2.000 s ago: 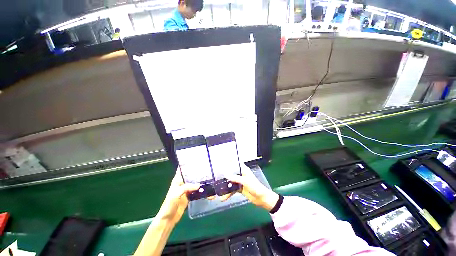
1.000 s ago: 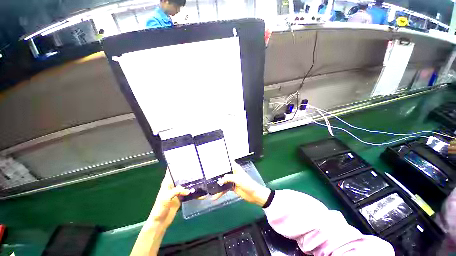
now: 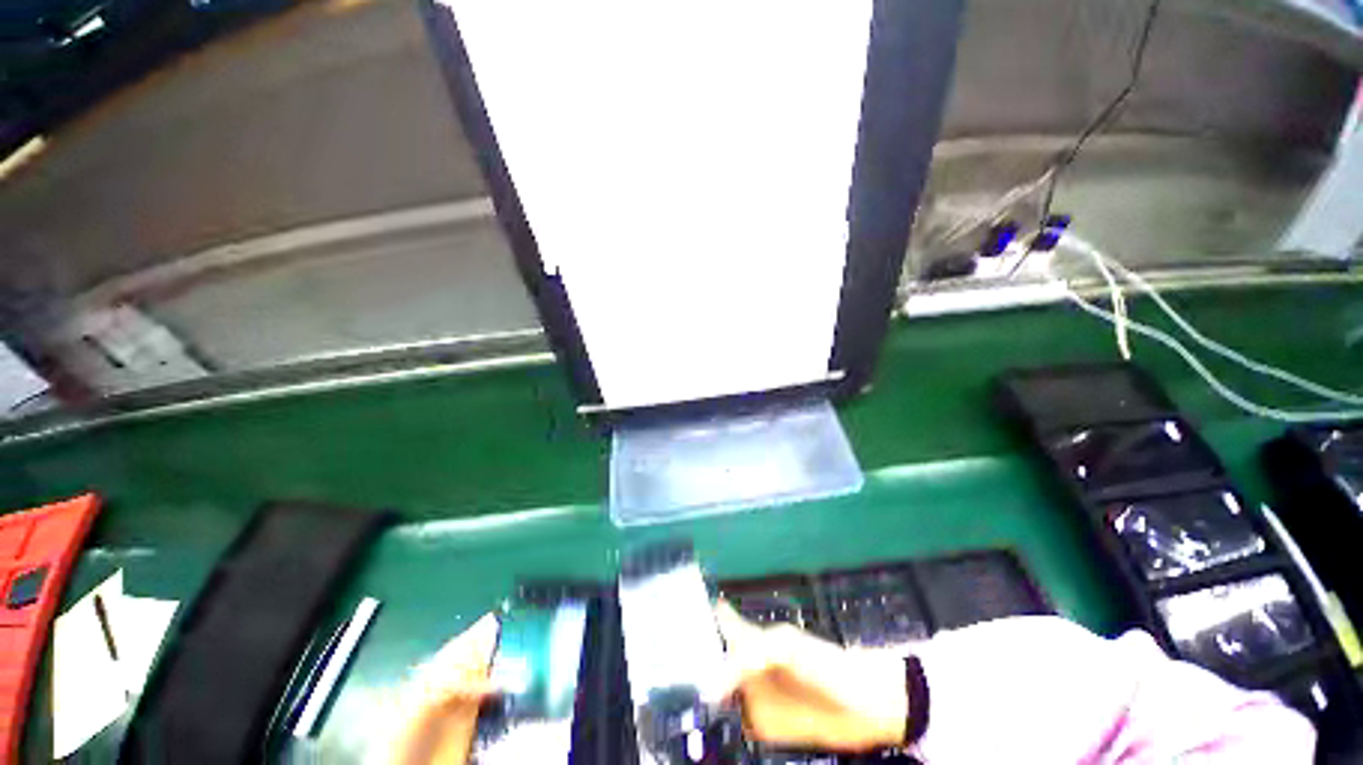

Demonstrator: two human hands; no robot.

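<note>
My left hand point(image 3: 449, 695) holds a smartphone point(image 3: 541, 658) by its left side; its screen shows a blurred teal and white picture. My right hand point(image 3: 807, 685) holds a second smartphone point(image 3: 668, 628) by its right side; its screen is bright white at the top. Both phones are upright side by side, low in the view and blurred, over the left part of a black phone tray point(image 3: 979, 586) with dark phones in its slots. The test chart board point(image 3: 718, 180) stands behind, glaring white in a black frame. A clear plastic plate point(image 3: 736, 463) lies at its foot.
A waiting tray of phones point(image 3: 1088, 396) lies at right, with another tray point(image 3: 1323, 478) beyond it. White cables point(image 3: 1181, 329) run right from a power strip point(image 3: 987, 296). At left are a black tray point(image 3: 239, 635), paper slips point(image 3: 108, 658) and a red-orange tray point(image 3: 38, 575).
The view has tilted down. My hands have brought the two phones down from in front of the board to above the near tray, and the phones are slightly farther apart. One screen has turned teal.
</note>
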